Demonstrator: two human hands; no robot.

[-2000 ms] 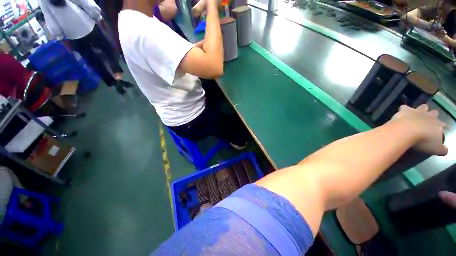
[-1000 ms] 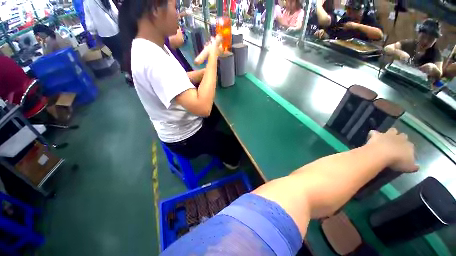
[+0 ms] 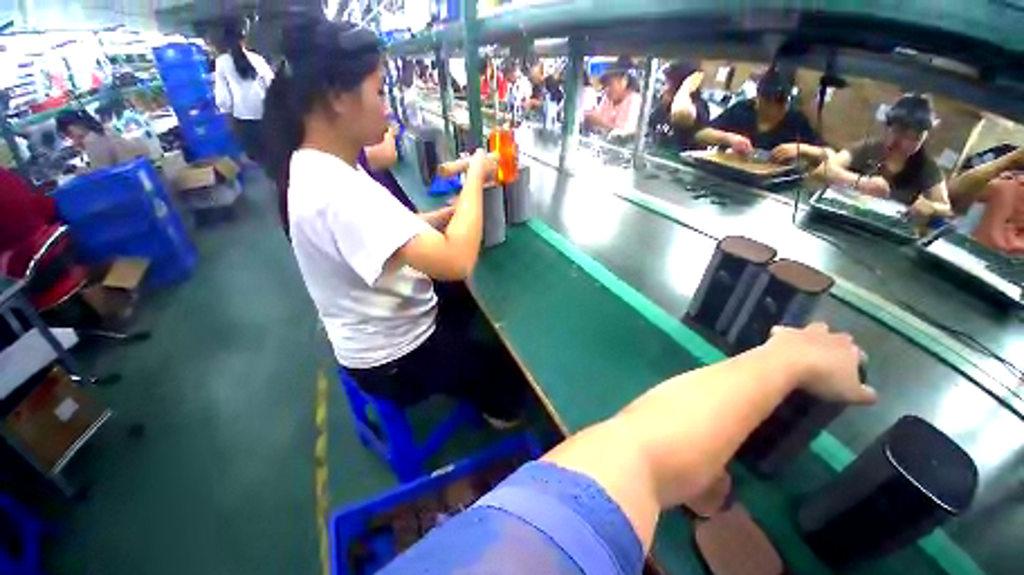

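Note:
My left hand reaches across from the lower middle, its fingers over the top of a dark column-shaped housing that stands on the green bench. The hand and forearm hide much of this housing. My right hand is not in view. Another dark housing with a black top stands to the right. A flat brown end piece lies at the bench's near edge, with a small brownish shape beside it, partly behind my arm. Two housings with brown tops stand close together beyond my hand.
A seated person in a white shirt holds an orange-headed mallet over grey housings at left. A blue crate with dark pieces is on the floor below my arm. The shiny conveyor runs behind the bench. Several people with trays sit across the line.
The view has tilted up and shows more of the line. My left hand stays at the same housing. A fingertip of my right hand at the right edge has gone out of view.

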